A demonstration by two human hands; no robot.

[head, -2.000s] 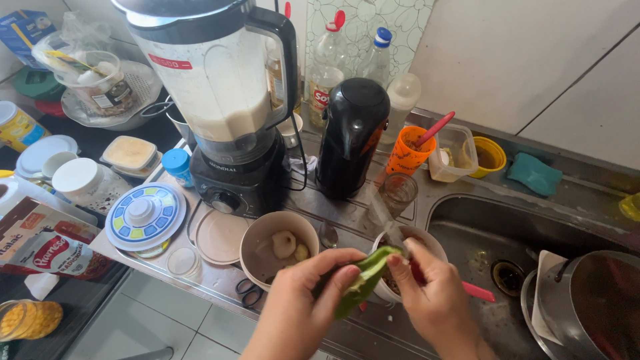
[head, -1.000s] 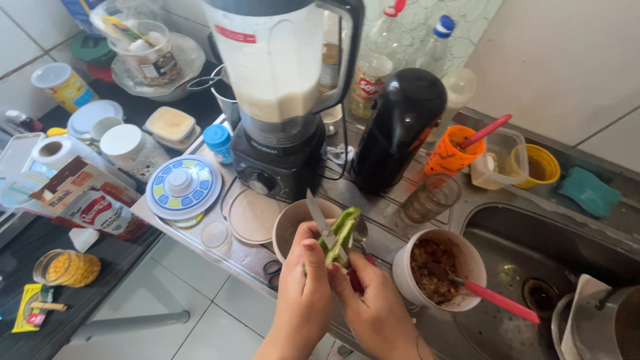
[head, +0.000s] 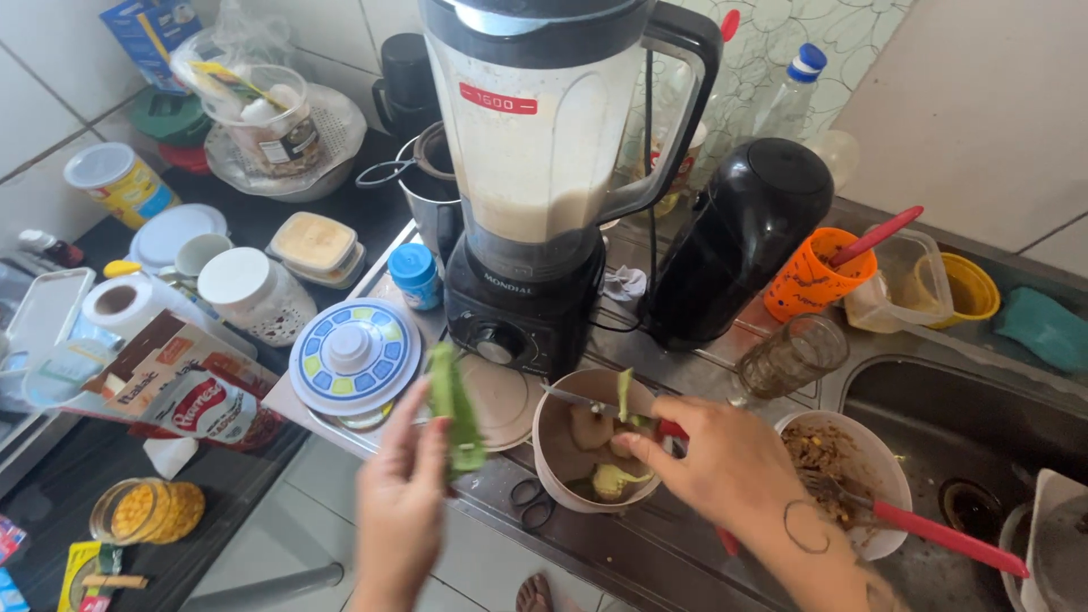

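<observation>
My left hand [head: 408, 484] holds a piece of green bell pepper [head: 455, 412] upright, left of a pale round bowl [head: 548, 476]. My right hand [head: 722, 459] grips a red-handled knife [head: 586, 401] whose blade lies level over that bowl. A thin green strip [head: 625, 395] stands up at the blade. Inside the bowl are pale peeled pieces, perhaps onion or garlic, and the pepper's seedy core [head: 610, 482]. Behind the bowl stands a black blender [head: 527, 314] with a pale liquid in its jar. To the right, a white tub [head: 888, 518] holds a brown mixture and a red-handled fork [head: 943, 535].
A black thermos [head: 739, 246], a glass [head: 795, 357] and an orange cup [head: 820, 276] stand behind my right hand. The sink [head: 994, 416] is at the right. A patterned lid [head: 355, 357], scissors [head: 533, 503] and a jar of corn [head: 149, 510] are toward the left.
My hands have moved apart; one second ago they were together at the pepper and knife. The green pepper piece is now in my left hand alone. The seedy core now shows in the bowl.
</observation>
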